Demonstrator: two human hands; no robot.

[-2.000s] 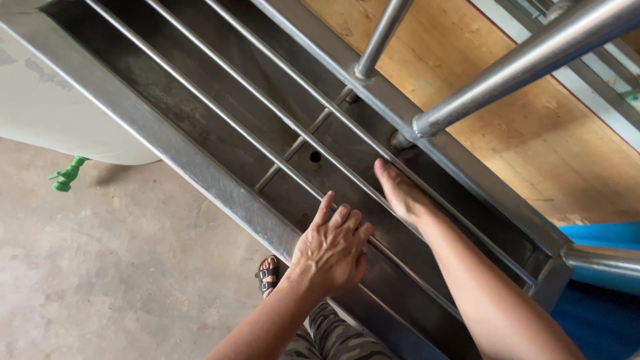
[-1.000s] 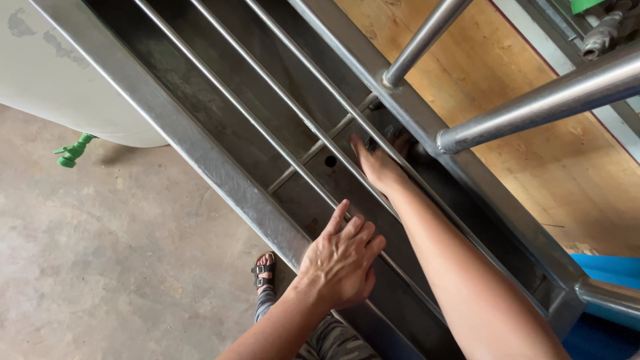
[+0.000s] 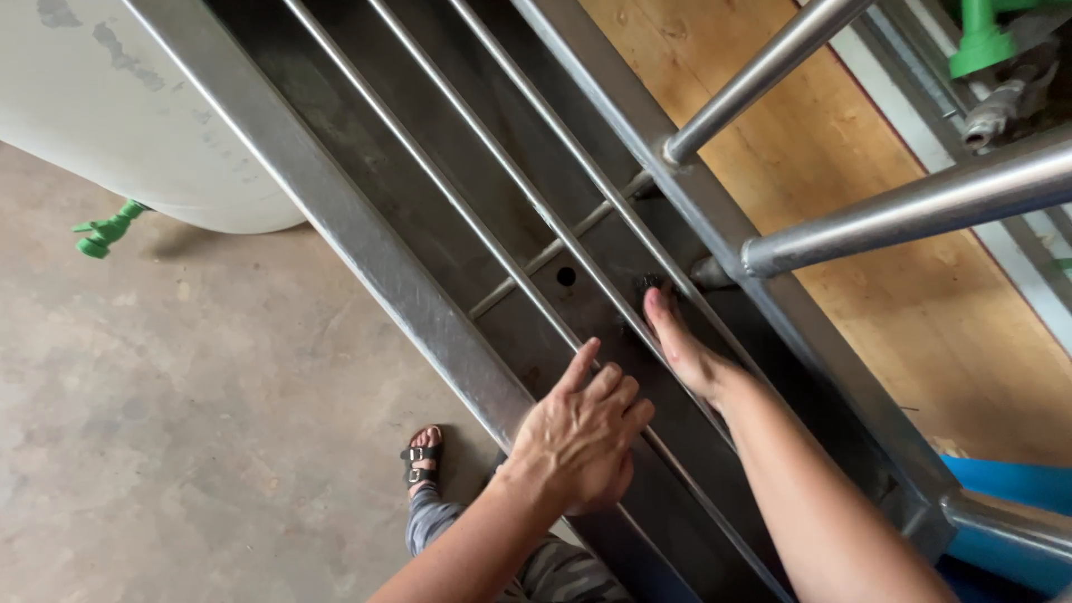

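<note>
A steel frame (image 3: 335,197) with thin parallel metal rods (image 3: 448,188) runs diagonally across the view, over a dark metal pan (image 3: 519,335) with a round hole (image 3: 566,276). My left hand (image 3: 582,427) lies on the leftmost rod, index finger stretched out along it, the other fingers bent. My right hand (image 3: 680,339) reaches down between the middle and right rods, thumb up. Its fingers are mostly hidden, and beside the thumb is a small dark thing that I cannot make out. Whether the right hand holds it cannot be told.
Thick steel tubes (image 3: 904,205) stand off the frame's right side, over a plywood board (image 3: 879,327). A white tank (image 3: 151,109) with a green tap (image 3: 109,228) is at the upper left. Metal and green fittings (image 3: 997,109) lie upper right, something blue (image 3: 1005,502) lower right. My sandalled foot (image 3: 421,456) is on the concrete floor.
My right hand has gone from above the rods to down between them. My left hand stays at the left rod. The view has shifted somewhat.
</note>
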